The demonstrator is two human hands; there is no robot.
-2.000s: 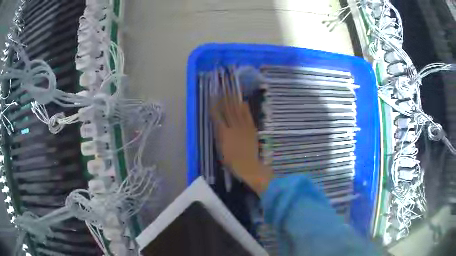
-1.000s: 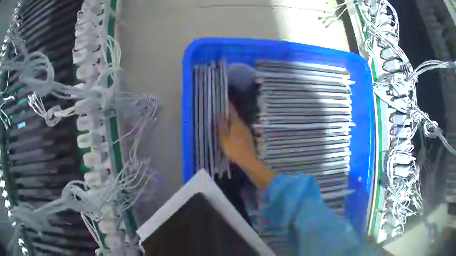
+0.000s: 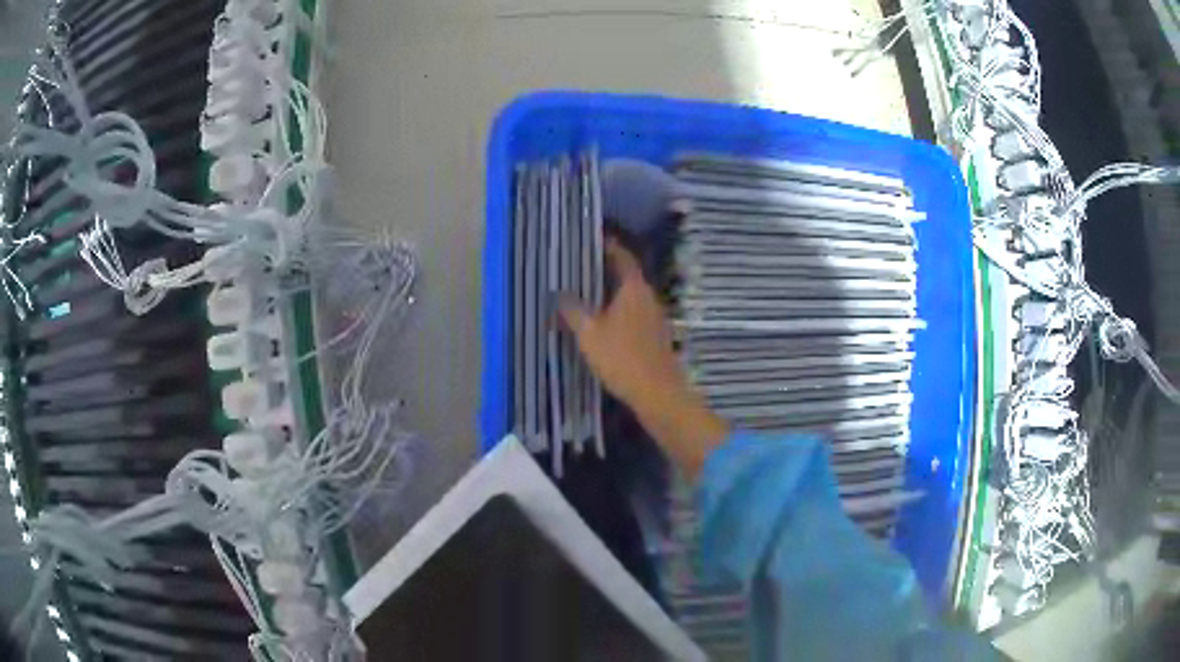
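A blue crate (image 3: pixel 731 119) holds tablets standing on edge in two groups. The left group (image 3: pixel 533 310) is a short row of upright bars, uneven at both ends. The right group (image 3: pixel 802 291) is a long stack of crosswise bars. My right hand (image 3: pixel 628 336) reaches in from the lower right, its thumb and fingers spread around the rightmost bars of the left group; whether it grips them is unclear. A tablet with a white frame and dark screen (image 3: pixel 518 582) is near me at the bottom, tilted and cut off. My left hand is not in view.
Racks flank the crate. White plugs (image 3: pixel 233 317) and looped cables (image 3: pixel 369 453) line the left rack, with dark racked tablets (image 3: pixel 117 414) beyond. More plugs and cables (image 3: pixel 1035 427) line the right rack close to the crate. Pale floor (image 3: pixel 569 45) lies behind the crate.
The left group went from loose and leaning to pressed together against the left side, and now its right bars stand slightly apart. My right hand's fingers have spread around them.
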